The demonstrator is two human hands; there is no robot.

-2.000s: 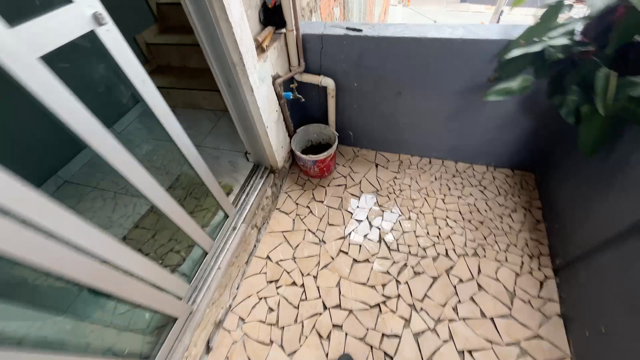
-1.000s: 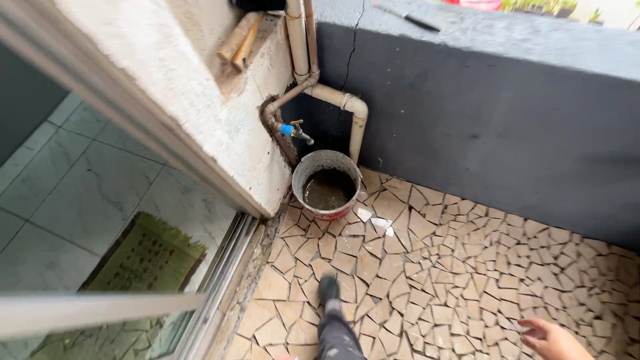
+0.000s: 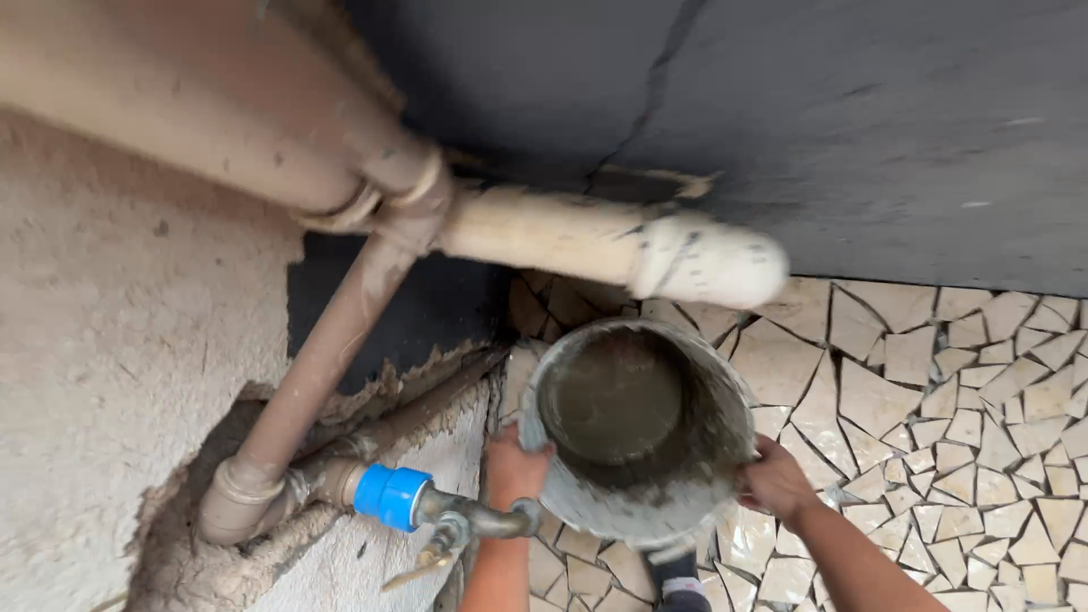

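Note:
A plastic bucket (image 3: 646, 510), its rim crusted with dried mortar, has dark murky liquid or wet material in the bottom. My left hand (image 3: 517, 467) grips the bucket's left side, fingers over the rim. On the opposite side, my right hand (image 3: 775, 483) holds the rim. Left of my left hand, a metal tap (image 3: 476, 514) with a blue fitting (image 3: 393, 497) juts from the wall, its spout overlapping my left wrist in the view. Whether the bucket rests on the floor cannot be told.
A thick PVC pipe (image 3: 552, 234) with a white elbow runs above the bucket along the cracked dark wall (image 3: 850, 127). A thinner brown pipe (image 3: 323, 365) drops to the tap. Broken-tile mosaic (image 3: 952, 425) covers the floor, and my foot (image 3: 680, 591) is below the bucket.
Both hands have taken hold of the bucket, which stood untouched below the tap in the earlier frames. The view has moved much closer to the pipes and the corner.

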